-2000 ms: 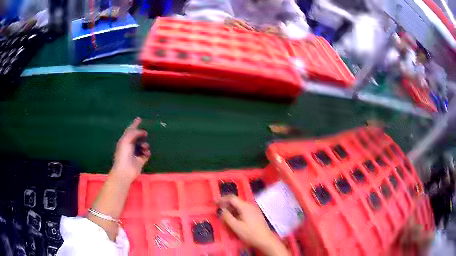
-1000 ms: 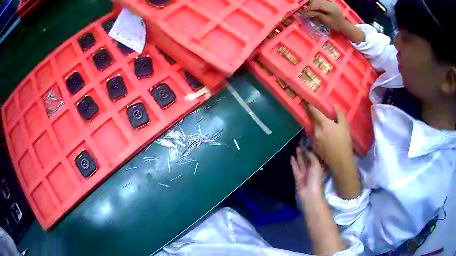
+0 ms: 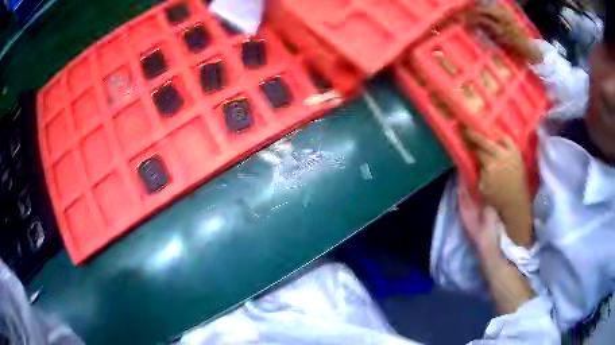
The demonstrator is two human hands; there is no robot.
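A red tray (image 3: 108,145) lies on the green bench at left, with several black watch bodies (image 3: 236,114) in its pockets and some bare pockets. A strap tray (image 3: 465,145) with gold pieces is at right. What appears to be my right hand (image 3: 480,219) is at its lower edge, blurred; its fingers are partly hidden and I cannot tell its grip. My left hand is out of the picture; white cloth shows at the lower left edge.
Loose silver pins (image 3: 297,158) and a thin pale strip (image 3: 391,128) lie on the green bench (image 3: 222,249). Another red tray (image 3: 357,27) overlaps both trays above. A black tray (image 3: 17,175) is at left. A person at right has hands at the strap tray.
The view has turned from the bench front to the right side, then the trays shifted rightward in the picture. The apparent right hand has moved up against the strap tray's edge.
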